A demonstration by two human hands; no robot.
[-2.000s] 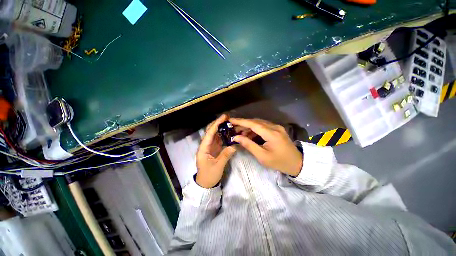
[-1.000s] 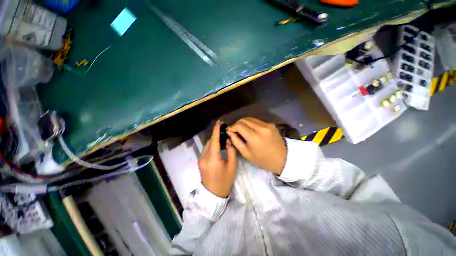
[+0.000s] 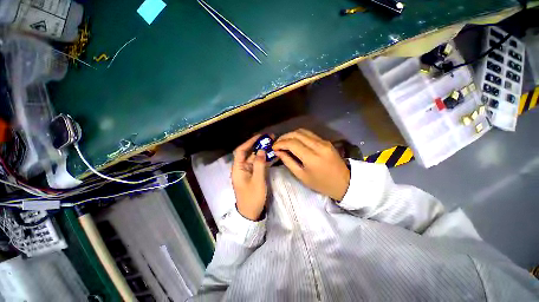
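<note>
A small dark watch head [image 3: 265, 145] with a white and blue glow on its face is held over my lap, just off the bench's front edge. My left hand [image 3: 249, 180] grips it from the left between thumb and fingers. My right hand [image 3: 313, 164] has its fingertips at the right side of the watch head; whether they grip it or only touch it is hard to tell. The fingers hide part of its rim. Silver tweezers [image 3: 233, 32] and a light blue square [image 3: 151, 10] lie on the green mat.
The bench's front edge [image 3: 236, 108] runs diagonally above my hands. White parts trays [image 3: 408, 112] stand at the right. A charging stand with a watch [image 3: 64, 132] and its white cable are at the bench's left edge. A solvent bottle [image 3: 44, 20] is upper left.
The watch head has turned from nearly edge-on, and its face now shows a white and blue glow that was not visible before. Both hands stay together at it. The camera view has shifted slightly.
</note>
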